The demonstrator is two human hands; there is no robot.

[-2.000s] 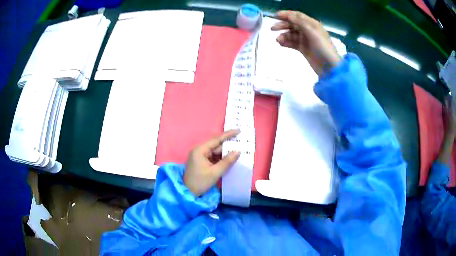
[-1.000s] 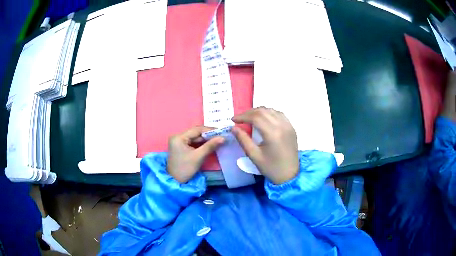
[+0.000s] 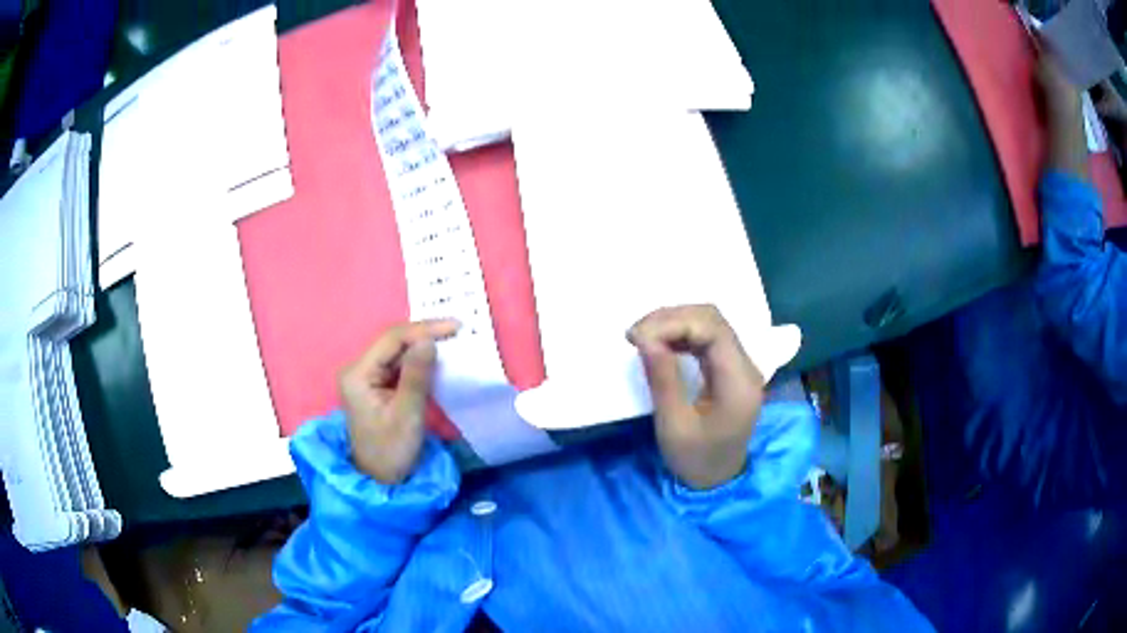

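Note:
The label strip (image 3: 435, 235) runs toward me over the red sheet (image 3: 315, 272), its small printed labels ending near my left fingertips. Its bare backing paper (image 3: 501, 420) reaches the table's near edge. My left hand (image 3: 393, 390) is at the strip's left side, thumb and forefinger close together; whether they hold a label is too small to tell. My right hand (image 3: 702, 390) is over the near end of the white box blank (image 3: 630, 235), right of the strip. Its thumb and forefinger are bent toward each other; I cannot see whether a label is between them.
Another T-shaped blank (image 3: 204, 334) lies left of the strip. A stack of blanks (image 3: 43, 359) is at the far left. The dark-green table (image 3: 865, 186) extends right to another red sheet (image 3: 989, 99), where another person's arm (image 3: 1078, 210) shows. Brown cardboard is below the table.
My hands have parted from the strip's last labels; my right hand has moved right over the blank's near end. The view has shifted, so the strip and blanks appear farther left and tilted.

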